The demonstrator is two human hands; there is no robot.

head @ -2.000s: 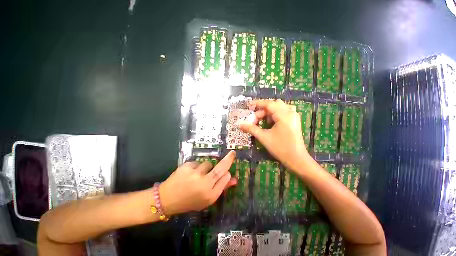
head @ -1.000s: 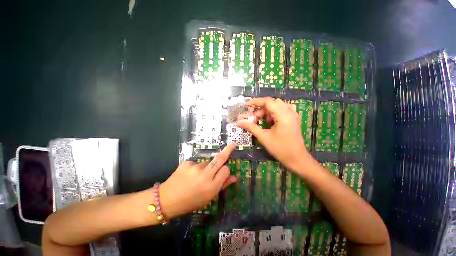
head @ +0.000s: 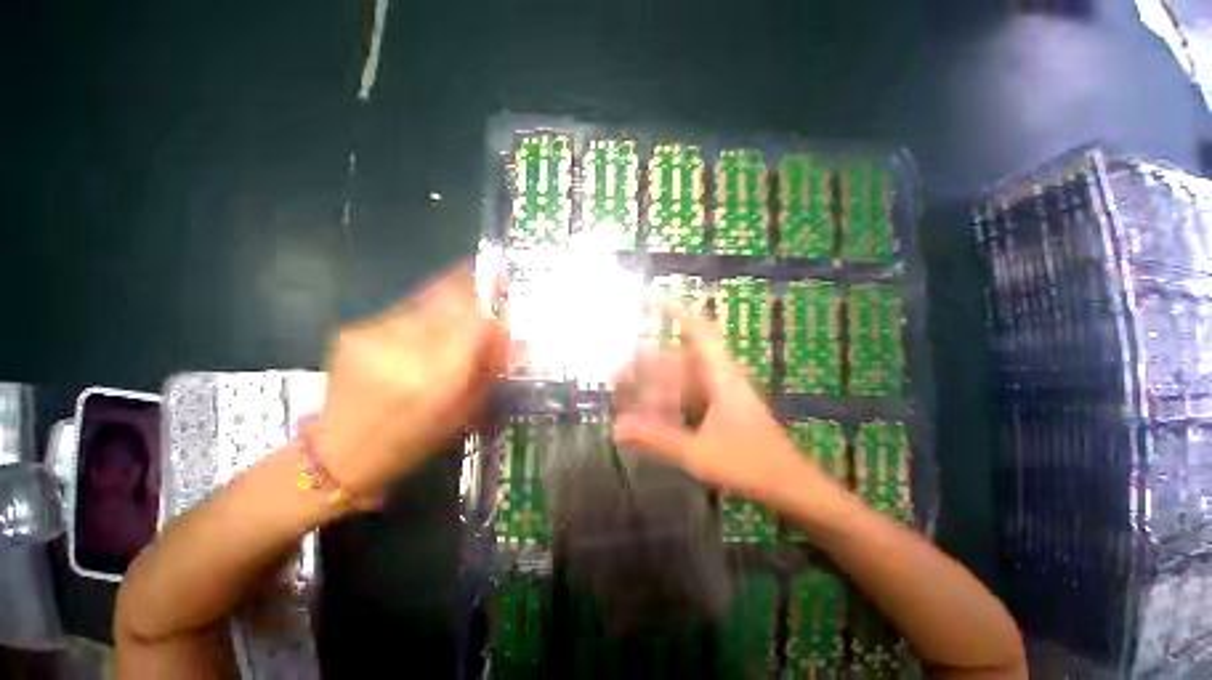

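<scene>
The clear blister tray [head: 917, 465] lies in front of me with rows of green circuit boards [head: 812, 339]. Strong glare covers the second-row pockets at left, and the sheets there cannot be made out. My right hand [head: 711, 412] is over the middle of the tray, thumb and fingers on a blurred greyish see-through strip [head: 638, 545] that hangs toward me over the lower rows. Whether it is backing film or a dome sheet is unclear. My left hand [head: 412, 379] is blurred at the tray's left edge, its fingers curled; its grip cannot be made out.
A pile of silvery patterned dome sheets [head: 229, 412] lies at left, partly behind my left forearm. A white-edged smartphone [head: 117, 485] is beside it, with clear plastic [head: 27, 511] at the far left. A tall stack of filled trays [head: 1063, 385] stands at right.
My left hand has moved up and left, off the second-row board. My right hand has moved down, and the greyish strip now hangs from it. The view has shifted slightly.
</scene>
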